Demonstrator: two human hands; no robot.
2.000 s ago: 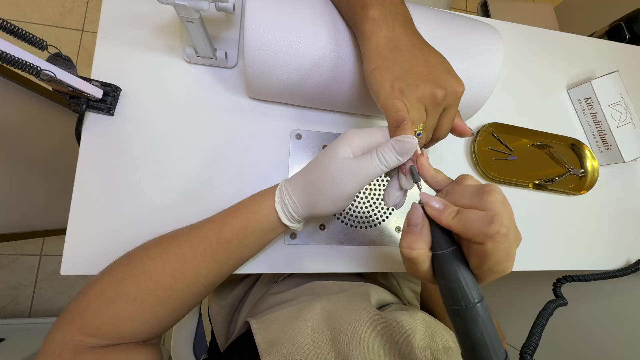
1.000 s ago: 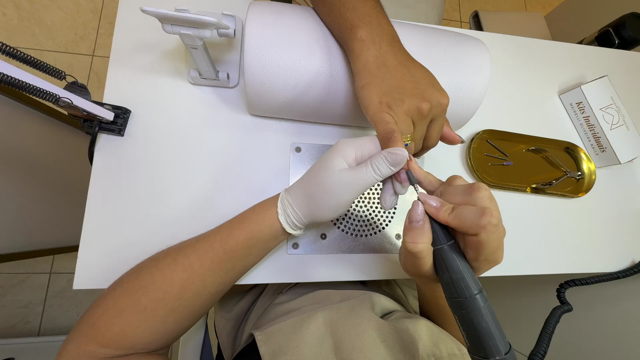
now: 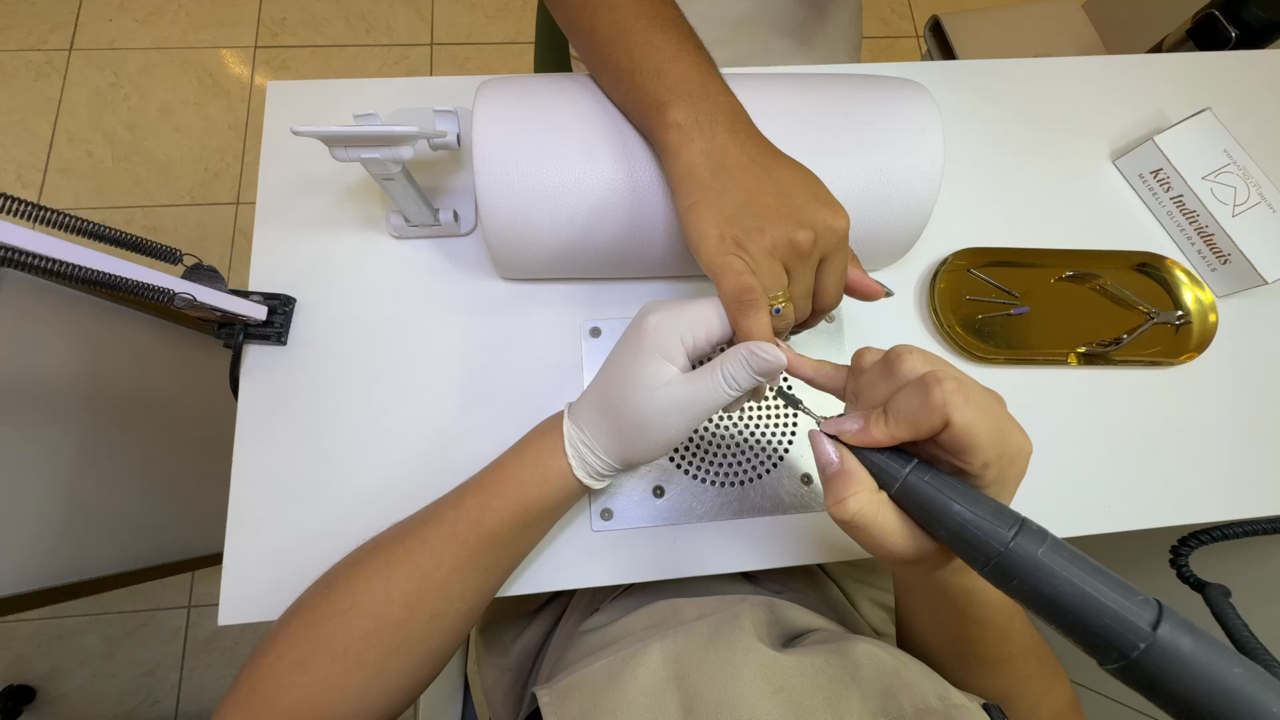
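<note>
My left hand (image 3: 665,390), in a white glove, grips a finger of the other person's hand (image 3: 765,230), which wears a gold ring with a blue stone (image 3: 778,303). My bare right hand (image 3: 920,440) holds a dark grey electric nail drill handpiece (image 3: 1010,545) like a pen. Its abrasive bit (image 3: 789,398) points up-left, close beside my gloved fingertips; whether it touches the nail cannot be told. My right index finger reaches toward the held finger. Below the hands lies a perforated metal dust-extractor plate (image 3: 735,465), set in the white table.
A white padded armrest (image 3: 570,180) lies under the other person's forearm. A white stand (image 3: 405,180) is at its left. A gold tray (image 3: 1000,345) holds cuticle nippers (image 3: 1130,310) and several drill bits (image 3: 992,300), near a white box (image 3: 1200,190). A lamp arm (image 3: 130,270) is clamped at the left edge.
The bit has shifted slightly away from the held fingertip. My left hand keeps its hold and my right hand still has the handpiece. The view has shifted somewhat.
</note>
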